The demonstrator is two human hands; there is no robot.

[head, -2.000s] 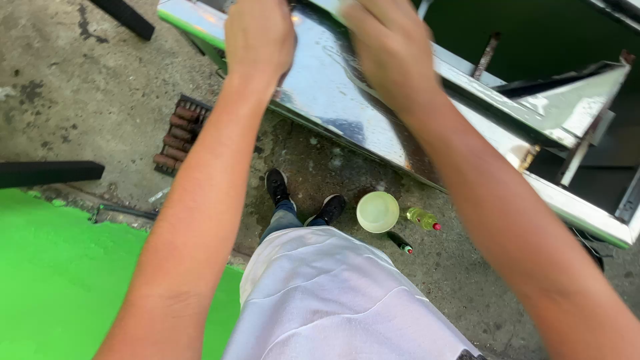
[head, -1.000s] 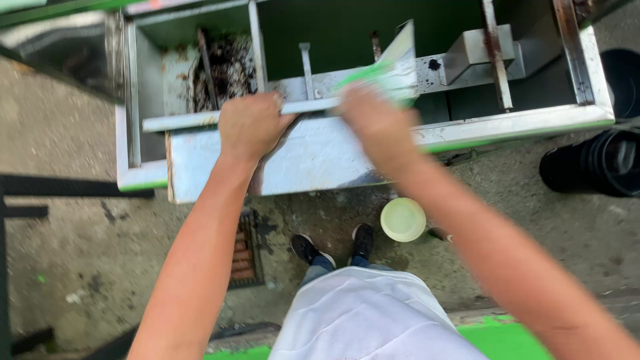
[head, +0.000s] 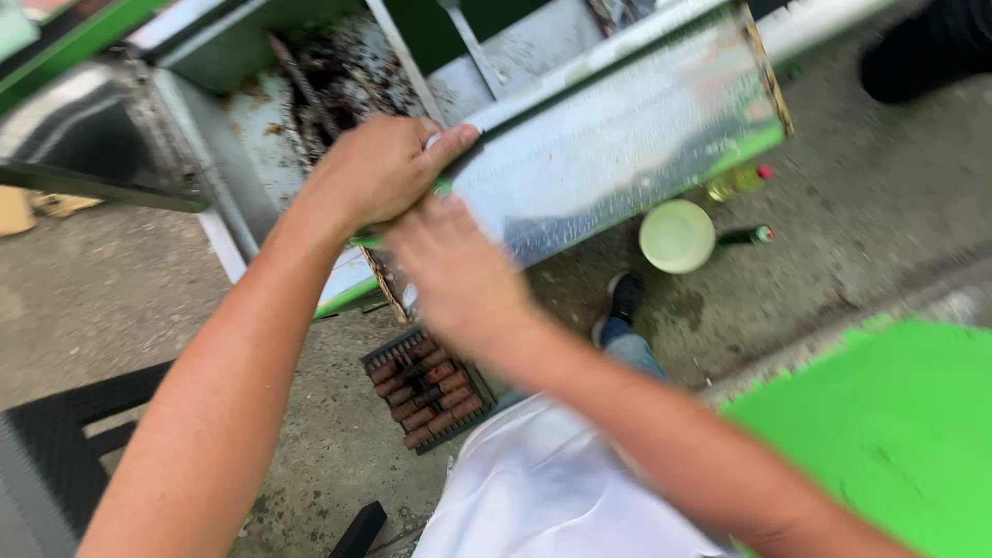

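A long sheet-metal panel [head: 620, 132] with a folded rim and green-painted edge lies tilted over the front of a metal grill body [head: 194, 147]. My left hand [head: 380, 167] grips the panel's rim near its left end, thumb on top. Just below it, my right hand [head: 457, 271] is blurred, its fingers at or against the panel's left end; whether they hold anything is hidden. Inside the grill body, a rusty bar [head: 302, 85] lies across dark, flaky residue, and a thin metal bar [head: 473, 50] stands farther right.
On the concrete floor are a rack of reddish-brown cylindrical pieces [head: 426, 391], a pale round basin [head: 677, 236], a yellowish bottle [head: 732, 184] and a dark green bottle [head: 742, 236]. Black furniture [head: 54, 457] stands at lower left, a black object [head: 922, 54] at upper right.
The panel has turned, its right end now a broad face toward me. My right hand has moved from the rim right of my left hand to below it. The view has shifted and rotated.
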